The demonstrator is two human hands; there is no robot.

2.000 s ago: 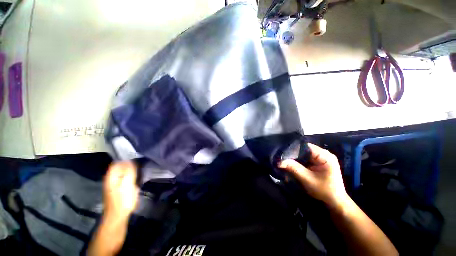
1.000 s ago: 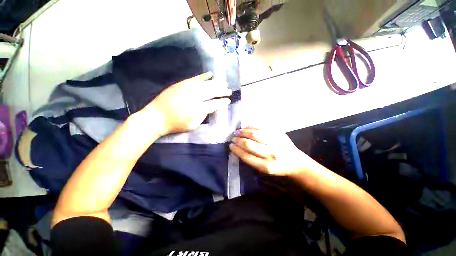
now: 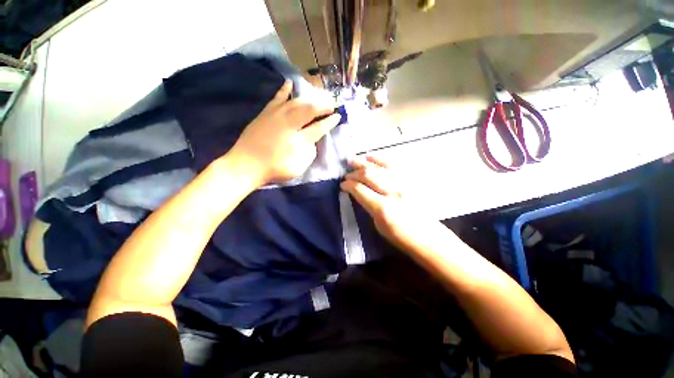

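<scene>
A navy garment with light grey panels [image 3: 266, 221] lies on the white table left of the needle and hangs over its front edge. Its right edge runs under the presser foot and needle [image 3: 352, 94]. My left hand [image 3: 284, 140] lies on the cloth with fingers spread, fingertips just left of the needle, pressing it rather than gripping. My right hand [image 3: 377, 188] pinches the garment's edge below the needle, near a narrow pale strip [image 3: 352, 229]. The cloth under my hands is hidden.
Red-handled snips [image 3: 512, 136] lie right of the needle. The beige machine head [image 3: 458, 37] crosses the top. A blue basket [image 3: 517, 221] with dark cloth is at lower right. A purple object [image 3: 28, 196] lies far left.
The garment was lifted and blurred two seconds ago; it now lies under the needle. Since one second ago, both hands and the cloth edge have moved up towards the needle.
</scene>
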